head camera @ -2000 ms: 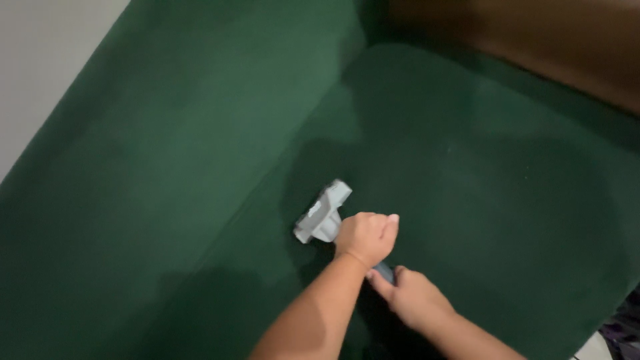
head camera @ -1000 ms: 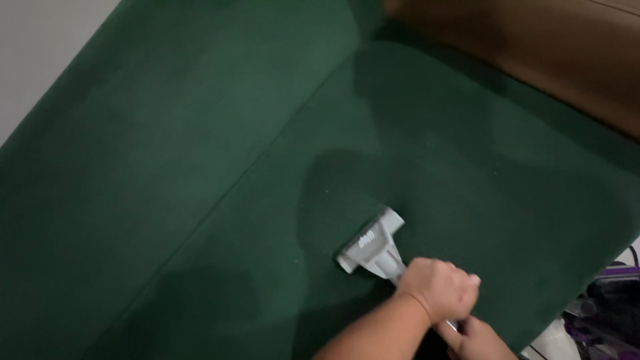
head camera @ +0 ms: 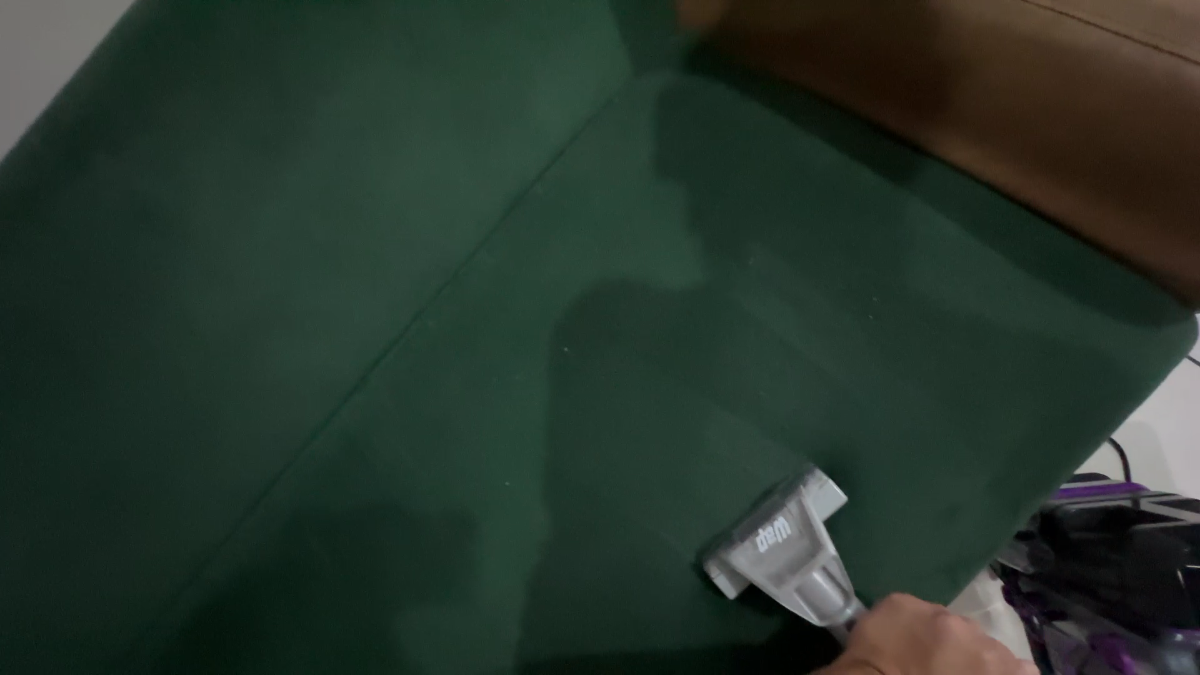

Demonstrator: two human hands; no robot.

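Note:
A grey plastic upholstery nozzle of a Wap cleaner (head camera: 783,539) rests on the seat cushion of a green fabric sofa (head camera: 600,403), its wide mouth toward the upper left. At the bottom edge, my left hand (head camera: 923,639) is closed around the nozzle's neck, just behind the head; the frame cuts off most of that hand and the rest of the handle. My right hand is out of view. Small pale specks lie on the green fabric, and shadows fall across it.
A brown sofa part, leather-like (head camera: 975,103), borders the cushion at upper right. Beyond the cushion's right edge, a black and purple machine (head camera: 1116,553) stands on a pale floor, with a dark cord (head camera: 1122,459) beside it. A pale surface (head camera: 47,56) shows at the upper left.
The nozzle and my left hand have moved down and to the right over the cushion. My right hand, on the handle before, has left the view. More of the black and purple machine shows.

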